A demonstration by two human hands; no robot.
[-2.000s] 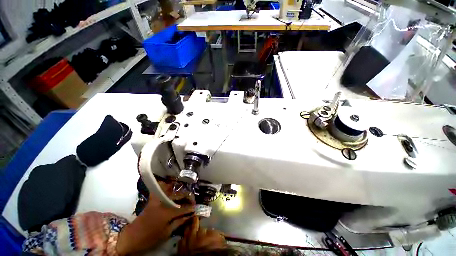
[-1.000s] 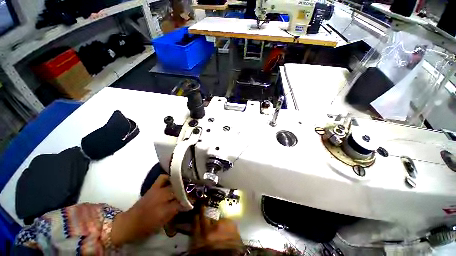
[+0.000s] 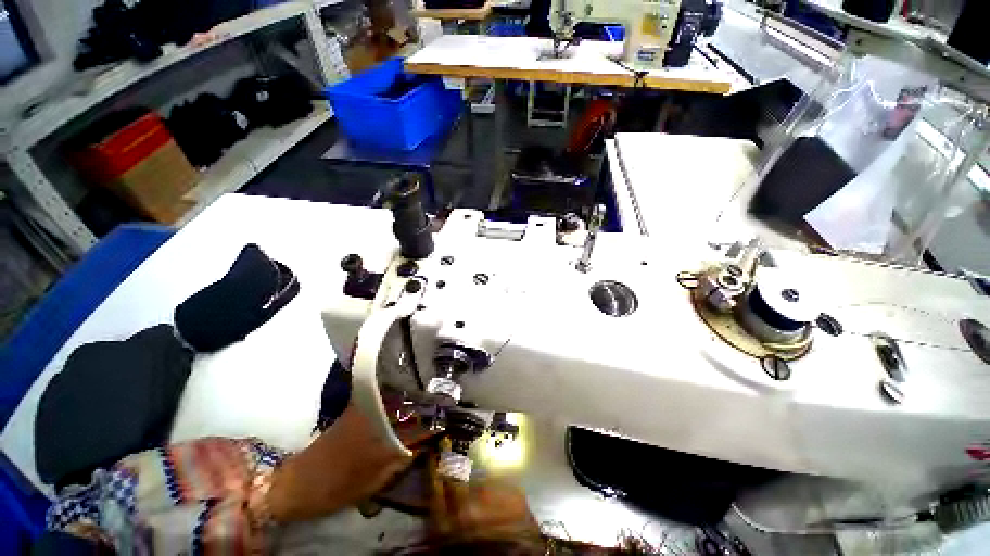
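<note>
A black workpiece shows as a small dark patch left of the machine head; my hands and the pale guard hide the rest. My left hand lies over it with its fingers at the presser foot, fingertips hidden behind the guard. My right hand is blurred and cut by the bottom edge, just below the lit needle area; its grip is hidden. A black domed sewn piece and flat charcoal panels lie on the table at left.
The white machine arm spans to the right, with a brass-coloured winder plate on top. Dark snips lie partly visible at the lower right. A blue bin and another sewing table stand behind.
Since one second ago, my left hand has moved slightly right and its fingers have gone further behind the guard. The black fabric beside it shows less. The camera view has shifted slightly.
</note>
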